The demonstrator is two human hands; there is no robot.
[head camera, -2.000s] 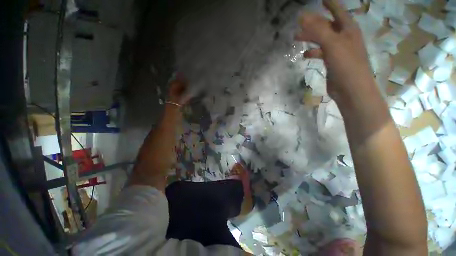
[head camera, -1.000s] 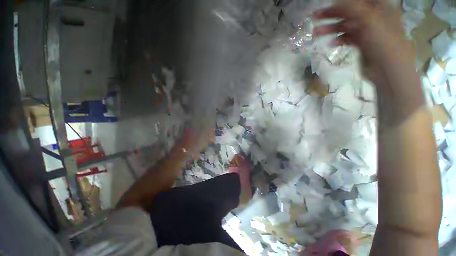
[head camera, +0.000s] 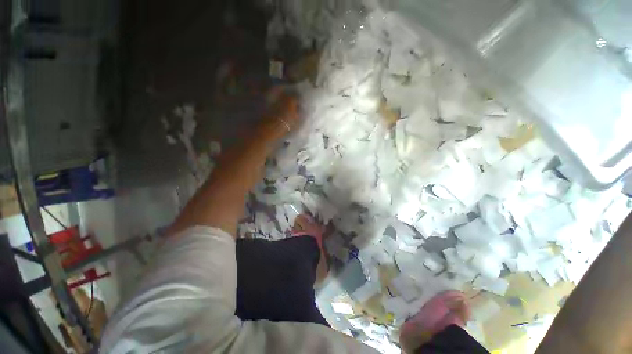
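White paper scraps (head camera: 478, 214) lie in a thick layer over the floor around my feet. My left hand (head camera: 290, 104) is blurred and reaches down at the upper left edge of the scraps; whether its fingers hold any is unclear. A large, shiny, clear-grey plastic piece with a rounded corner, possibly a tray (head camera: 554, 90), covers the upper right of the view. My right forearm shows at the lower right edge; my right hand is outside the picture.
A metal frame (head camera: 31, 187) stands along the left side. Behind it are a red stool (head camera: 73, 256), a blue object (head camera: 76, 183) and brown cardboard (head camera: 80, 311). My feet stand among the scraps, one pinkish foot (head camera: 436, 314) at lower centre. The upper left is dark.
The clear-grey plastic piece has come into view at the upper right. My right hand has left the picture. My left hand has moved up and right over the scraps.
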